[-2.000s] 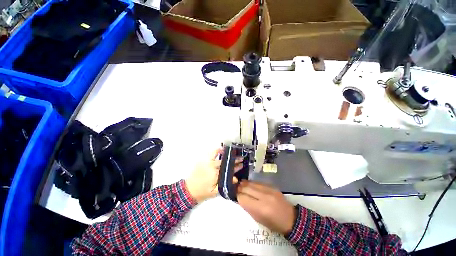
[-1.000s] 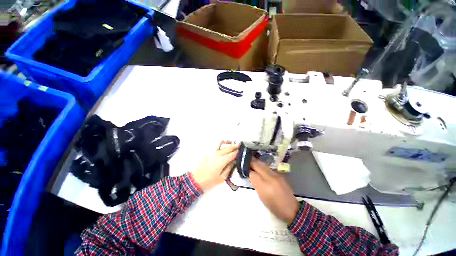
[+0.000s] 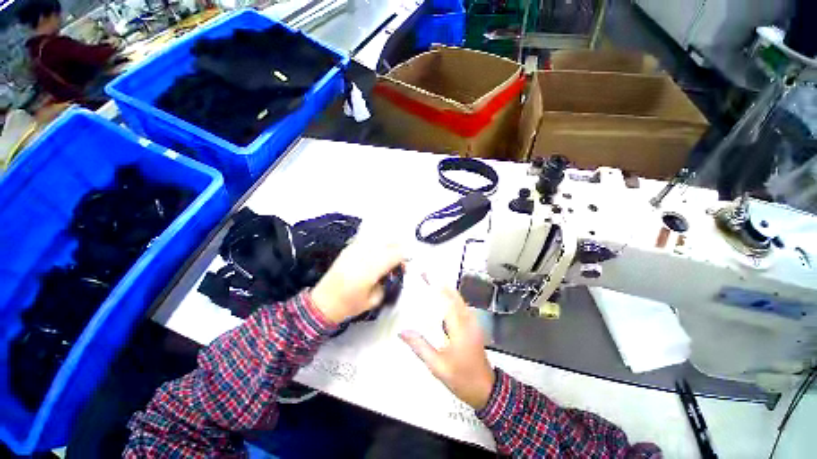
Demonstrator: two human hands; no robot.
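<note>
My left hand (image 3: 356,280) is at the right edge of the loose heap of black bands (image 3: 260,246). A black band piece (image 3: 391,289) shows under its fingers, partly hidden and blurred; the hand appears to grip it. My right hand (image 3: 455,348) is open and empty, fingers apart, left of the presser foot. The needle area of the sewing machine (image 3: 512,296) holds no visible band. One black loop with a white line (image 3: 468,175) lies behind the needle area, and a second black loop (image 3: 457,219) lies just in front of it.
Two blue crates (image 3: 253,161) with black pieces stand at left. Open cartons (image 3: 618,125) stand behind the white table (image 3: 358,179). A white scrap (image 3: 640,332) lies under the machine arm. A slim black tool (image 3: 695,420) lies at lower right. A person (image 3: 67,58) sits at upper left.
The band between my hands has left the needle area, and a second loop now lies beside the single one. My left hand has moved left to the heap; my right hand has opened. The view has shifted.
</note>
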